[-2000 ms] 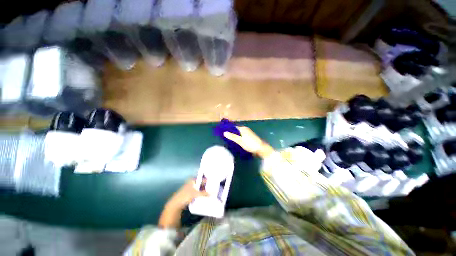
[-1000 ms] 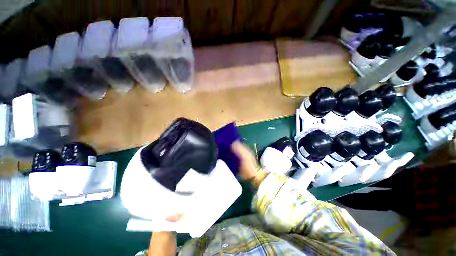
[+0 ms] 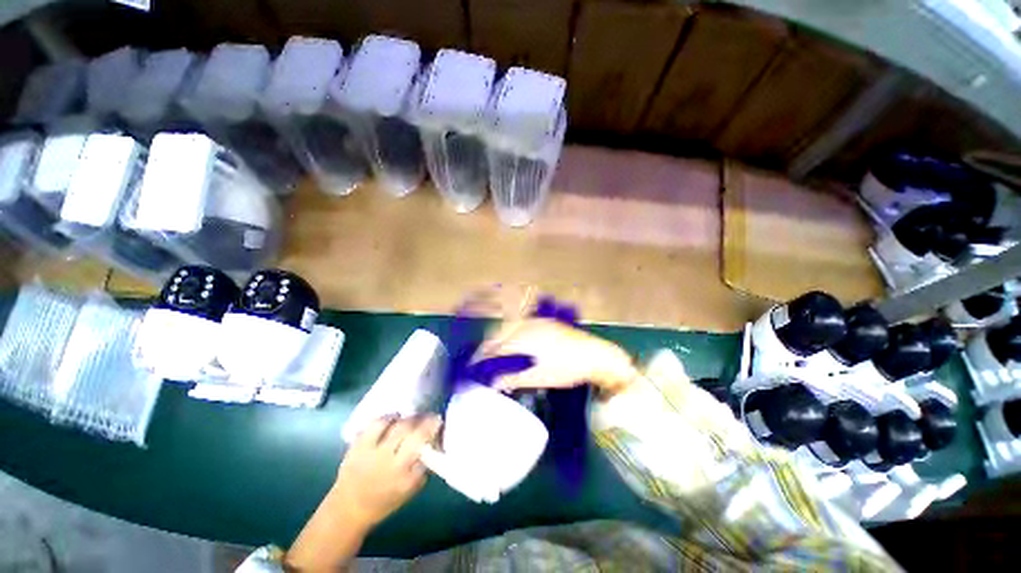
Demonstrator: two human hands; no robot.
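Observation:
A white security camera (image 3: 493, 448) is low in the middle, over the green bench. My left hand (image 3: 386, 465) grips its white body and flat white bracket from the lower left. My right hand (image 3: 560, 356) presses a dark blue-purple cloth (image 3: 565, 431) against the top of the camera; the cloth is blurred and hangs down to the right. The camera's black ball head is hidden.
Two finished cameras (image 3: 269, 319) stand at left beside stacked clear ribbed trays (image 3: 84, 364). Packed blisters (image 3: 375, 101) line the back left. Rows of black-headed cameras (image 3: 789, 414) stand at right near a grey metal post (image 3: 952, 285). A brown board (image 3: 638, 246) lies behind.
The camera has turned over and moved lower and to the right, so its black head no longer shows. The cloth and my right hand have moved onto it. The whole view has shifted.

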